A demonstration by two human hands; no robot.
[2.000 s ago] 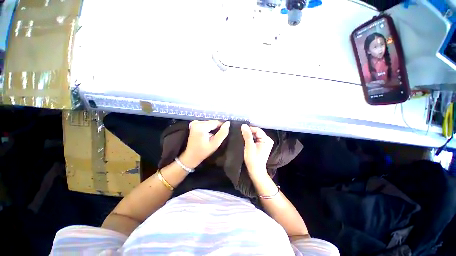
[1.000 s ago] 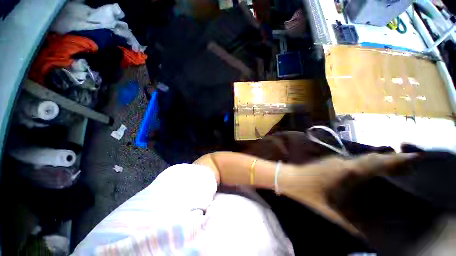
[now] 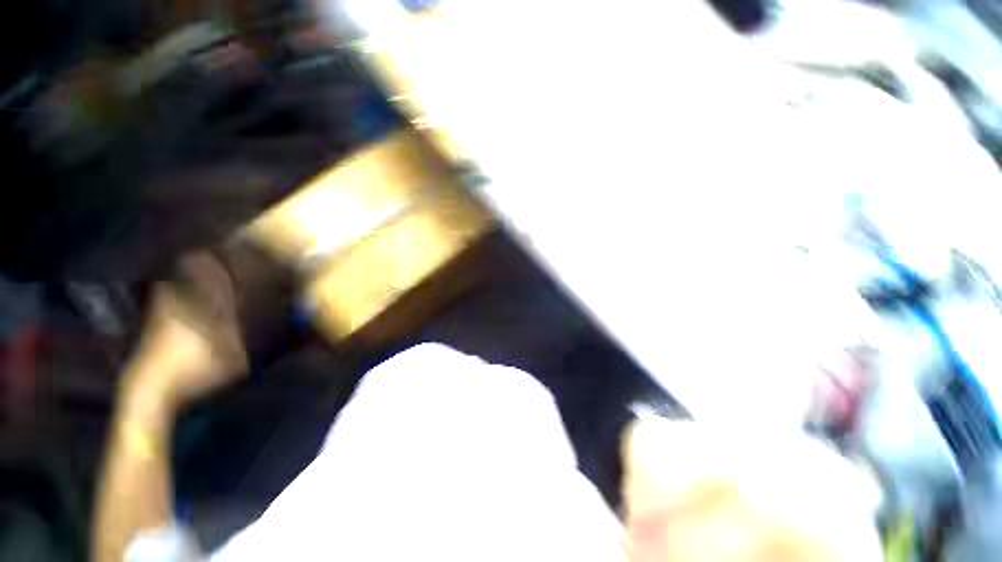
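The frame is strongly blurred and overexposed. My left hand (image 3: 198, 324) is stretched out at the left, against dark, cloth-like material (image 3: 132, 236). Whether it holds any of it cannot be told. My right hand (image 3: 714, 494) is a pale, washed-out shape at the lower right, beside the table edge. Its fingers and anything in them cannot be made out. No garment shows clearly on the lap.
The white table (image 3: 637, 198) runs diagonally from the top to the lower right. A brown cardboard box (image 3: 385, 242) stands below its left edge. Blurred blue and red shapes lie at the right. A yellow-green thing (image 3: 901, 536) shows at the bottom right.
The view has swung from the floor at the left back towards the table. My left hand is now out at the left, away from the dark cloth seen near it before. My right hand appears at the lower right.
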